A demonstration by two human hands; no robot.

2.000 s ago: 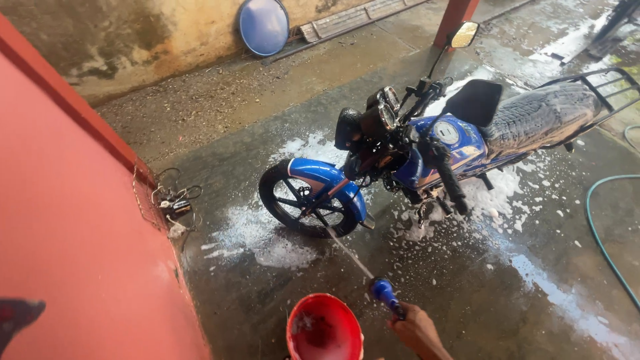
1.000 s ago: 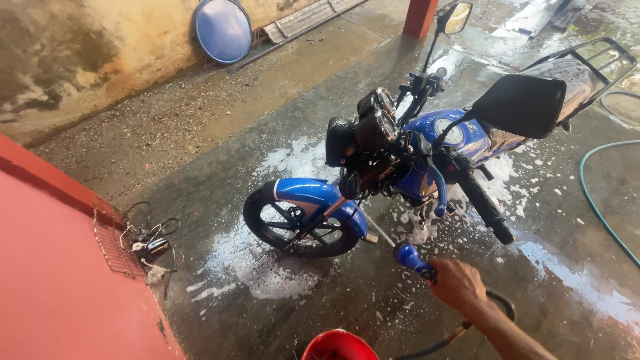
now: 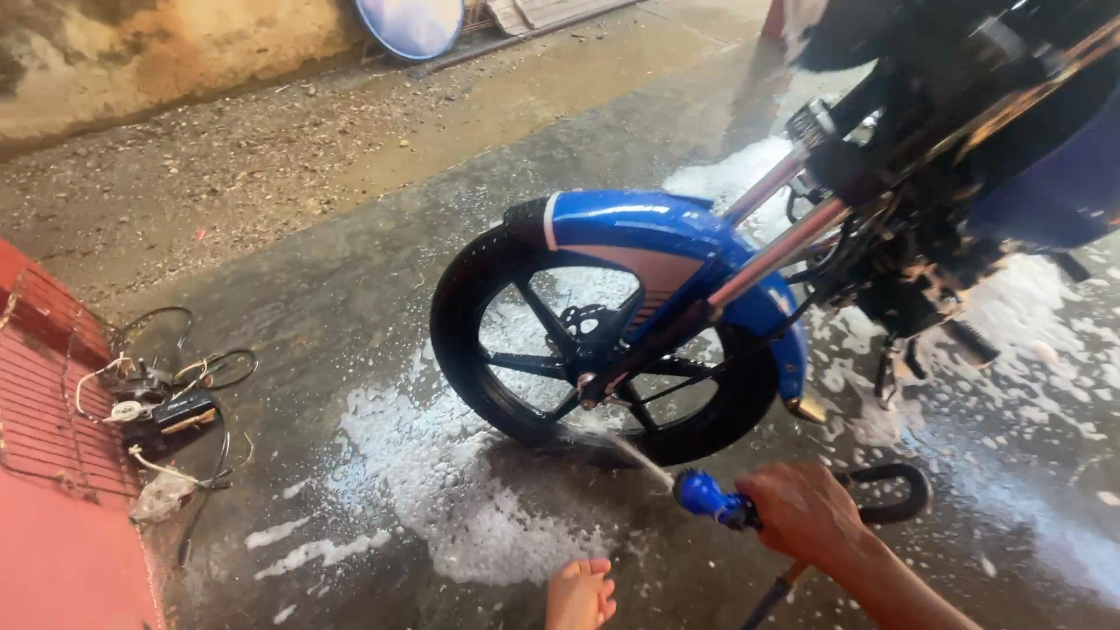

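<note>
My right hand (image 3: 801, 512) is closed around a blue hose spray nozzle (image 3: 704, 497), low and right of the middle. A jet of water runs from the nozzle to the lower part of the motorcycle's black front wheel (image 3: 468, 350). Above the wheel sits a wet blue front fender (image 3: 639, 219), joined to the fork legs (image 3: 779, 249). My left hand (image 3: 581, 595) shows at the bottom edge, over the wet floor, with its fingers curled and no object seen in it. Part of a dark hose (image 3: 770, 604) hangs below my right hand.
White foam (image 3: 490, 525) lies on the concrete floor around the wheel. Cables and a small black device (image 3: 184, 411) lie at the left by a metal grille (image 3: 52, 385) on the red wall. A round blue-rimmed object (image 3: 411, 22) leans by the far wall.
The view is now much closer to the front wheel. My left hand has come into view at the bottom. The red bucket seen earlier is out of view. My right hand still holds the nozzle.
</note>
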